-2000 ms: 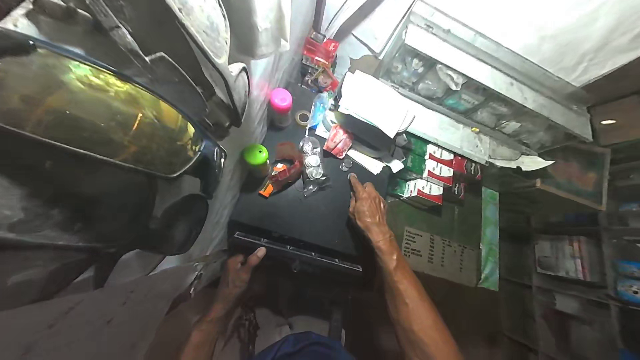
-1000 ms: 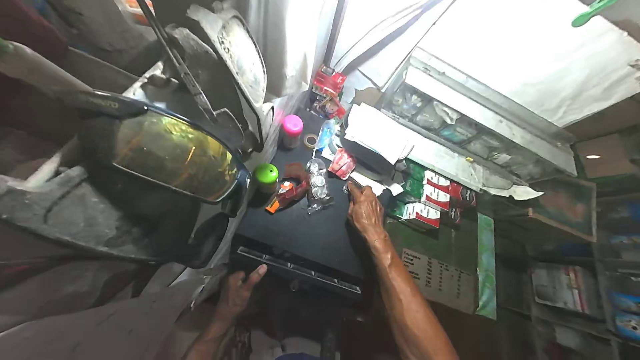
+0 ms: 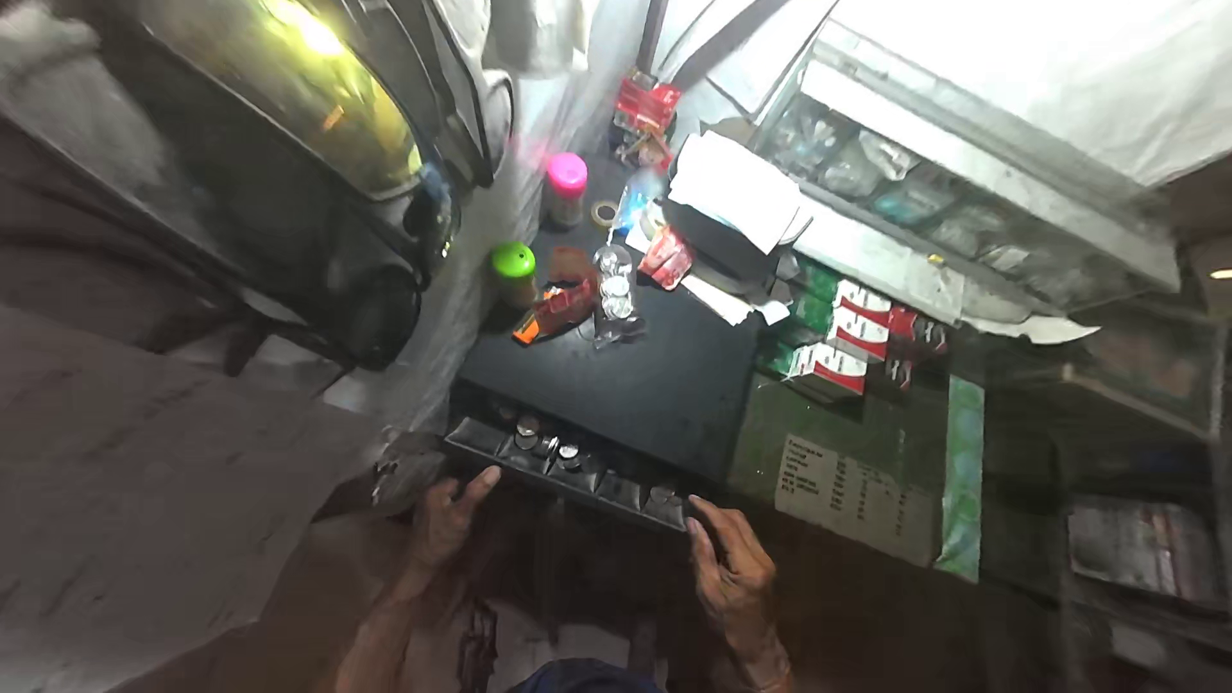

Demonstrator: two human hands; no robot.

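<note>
A black cash drawer (image 3: 577,462) stands partly pulled out, with coins (image 3: 568,452) in some of its compartments. My left hand (image 3: 452,520) is at the left end of its front edge, thumb resting near the rim. At the right end is my right hand (image 3: 736,568), thumb and index finger parted beside the drawer's corner; whether it touches is hard to tell. The black top (image 3: 616,385) behind the drawer carries a clear bag of round items (image 3: 614,289), an orange-tipped tool (image 3: 539,322) and a red packet (image 3: 666,258).
A green-lidded jar (image 3: 514,274) and a pink-lidded jar (image 3: 566,188) stand at the left, beside a tape roll (image 3: 604,214). White papers (image 3: 736,188) lie at the back. Stacked small boxes (image 3: 857,327) are at the right, near a sheet bearing writing (image 3: 857,491). Motorcycle mirrors (image 3: 289,87) fill the upper left.
The drawer has come out toward me, showing its compartments and coins. My right hand has moved from the black top down to the drawer's right end.
</note>
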